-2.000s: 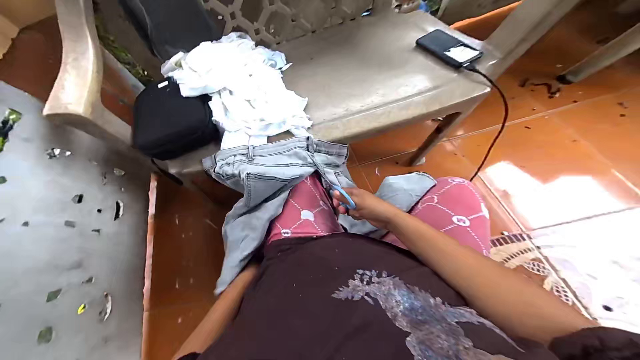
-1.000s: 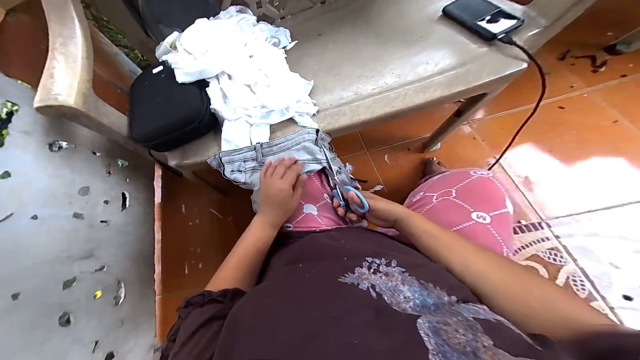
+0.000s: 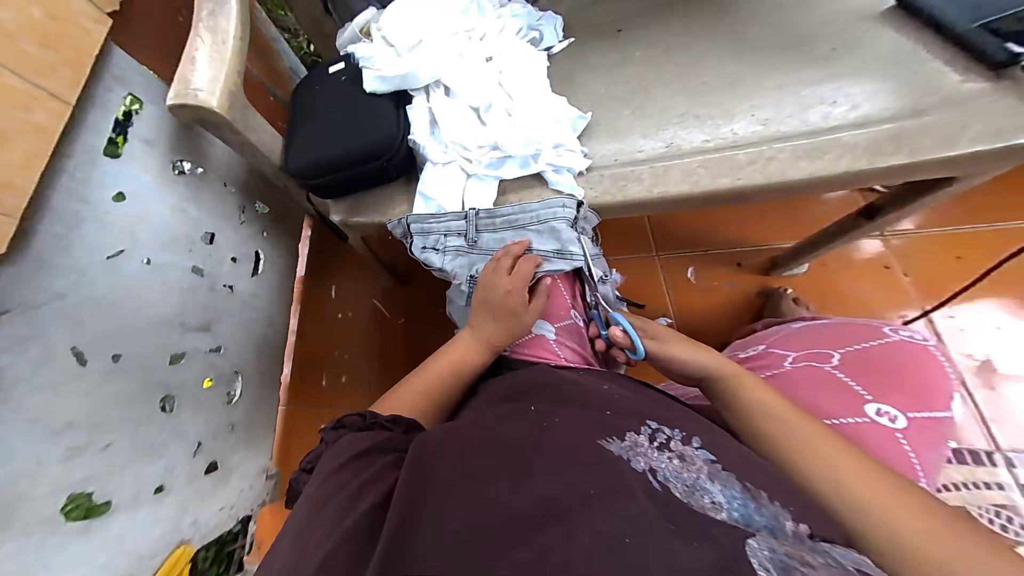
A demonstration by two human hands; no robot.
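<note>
Light grey denim jeans (image 3: 512,232) lie over my thigh, waistband up against the front edge of the seat. My left hand (image 3: 509,298) rests flat on the denim with its fingers spread, pressing on the cloth. Scissors with blue handles (image 3: 626,336) are held in my right hand (image 3: 640,346), fingers in the loops. Their blades point away from me along the right side of the denim, slightly parted near its edge. Part of the denim hangs out of sight behind my leg and hand.
A pile of white cloth (image 3: 496,104) lies on the beige plastic seat (image 3: 720,112), beside a black zip case (image 3: 344,132). A dark phone (image 3: 972,28) with a cable is at the upper right. The chair's armrest (image 3: 212,64) rises at left, above orange floor tiles (image 3: 712,280).
My left hand, low at my side two seconds ago, now lies on the denim. The scissors in my right hand have come up to the denim's right side. The view has moved closer.
</note>
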